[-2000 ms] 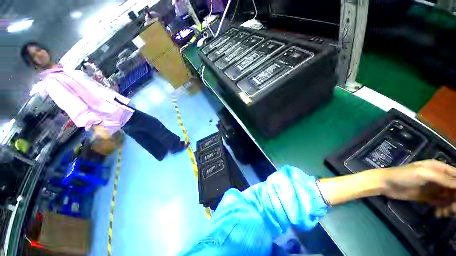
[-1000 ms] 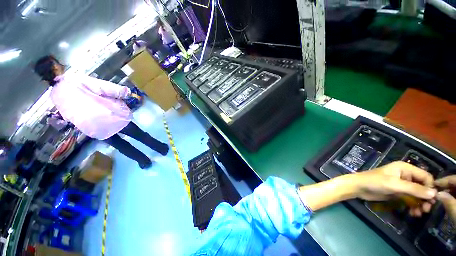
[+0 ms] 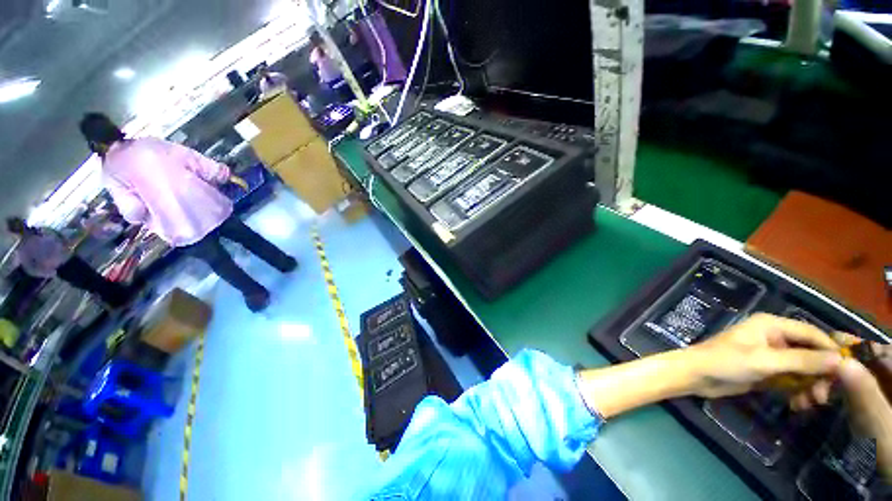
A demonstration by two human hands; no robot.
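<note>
My left hand (image 3: 763, 358), in a blue sleeve, is over the phone tray (image 3: 626, 338) at the right. Its fingers pinch a small yellow-gold strip (image 3: 853, 348). My right hand (image 3: 872, 396) is cut off by the right edge; its fingertips meet the left ones at the strip and grip it too. The strip is mostly hidden by fingers, its exact shape unclear. A dark smartphone (image 3: 692, 305) with pale printed markings lies in the tray's left slot. The slots under my hands are partly hidden.
A loaded tray stack (image 3: 533, 230) stands on the green bench beyond. An orange mat (image 3: 826, 250) lies behind the phone tray. A metal post (image 3: 616, 108) rises behind. More trays (image 3: 391, 367) are stacked low beside the bench. A person in pink (image 3: 171, 191) is in the aisle.
My left hand has come to meet my right hand, which has entered at the right edge. The yellow-gold strip now shows between the fingers. The person in pink has turned and walked away.
</note>
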